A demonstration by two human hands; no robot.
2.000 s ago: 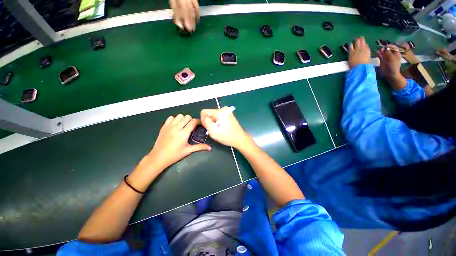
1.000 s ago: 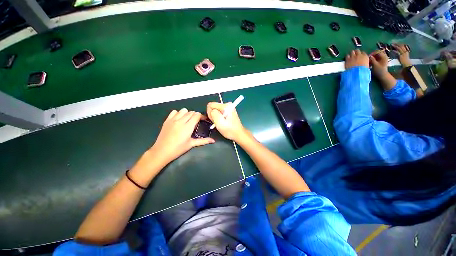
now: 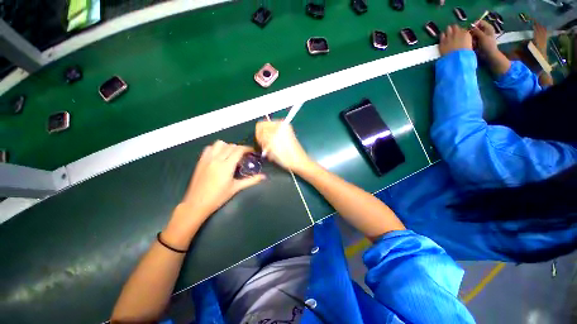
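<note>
My left hand (image 3: pixel 217 175) holds a small dark watch case (image 3: pixel 250 166) between thumb and fingers, above the dark green bench mat. A round, shiny face of it shows. My right hand (image 3: pixel 278 143) is just right of it and grips a slim white pen-like tool (image 3: pixel 293 112). The tool's upper end points up and right; its lower end is near the watch case's right edge. Whether the tip touches the case cannot be told. My hands are slightly blurred.
A black smartphone (image 3: pixel 373 137) lies right of my hands. Beyond the white rail (image 3: pixel 209 124), the green conveyor (image 3: pixel 183 57) carries several watch cases, one pink-gold (image 3: pixel 266 75). A person in a blue smock (image 3: pixel 468 120) works at the right. A grey post (image 3: pixel 31 181) stands left.
The watch case has turned from a flat dark face to a round shiny one. The white tool has come into clearer view. The camera view has shifted, and the far person's hand has left it.
</note>
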